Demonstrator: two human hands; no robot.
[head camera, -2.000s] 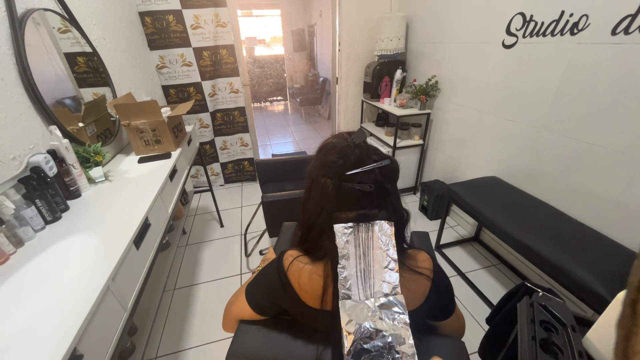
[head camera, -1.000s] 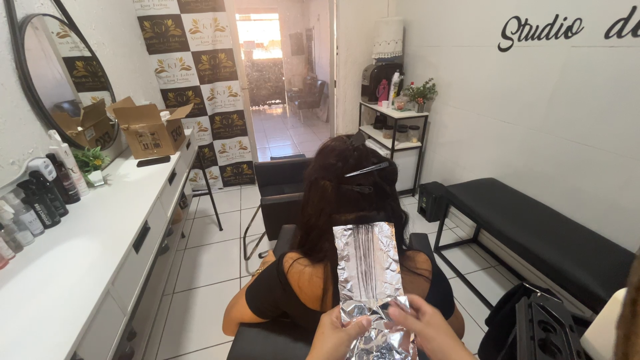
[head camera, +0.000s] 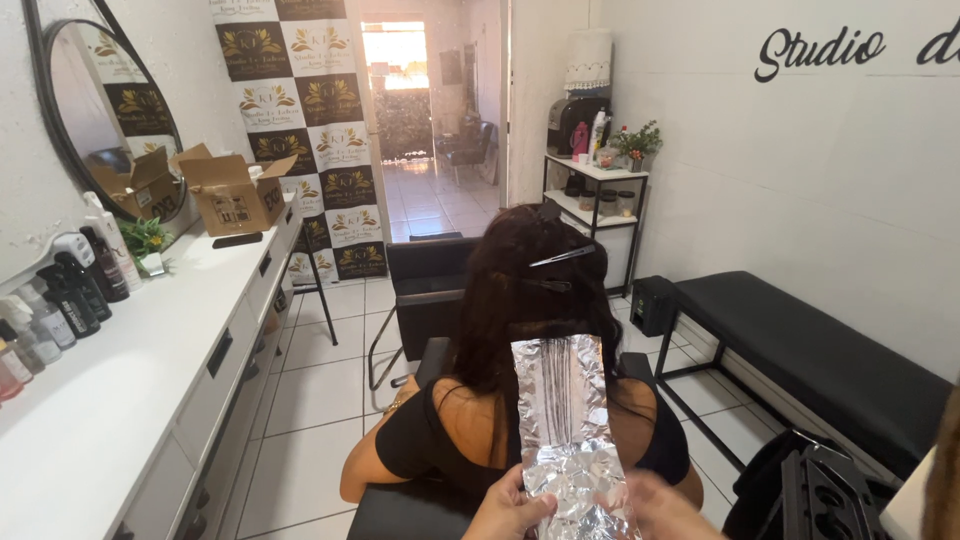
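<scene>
A person sits with their back to me, long dark hair held up by a silver hair clip and a darker clip below it. A strip of aluminium foil hangs down the back of the head, a thin spread section of hair lying on its upper part. My left hand pinches the foil's lower left edge between thumb and fingers. At the lower right edge is my right hand, blurred, its fingertips partly hidden by the foil; its grip cannot be told.
Along the left runs a white counter with bottles and an open cardboard box. A black bench stands by the right wall. Near me at lower right is a black salon trolley. A black chair stands ahead.
Both hands, out of view two seconds ago, came in at the foil's lower part. Since one second ago they have moved apart towards its two side edges.
</scene>
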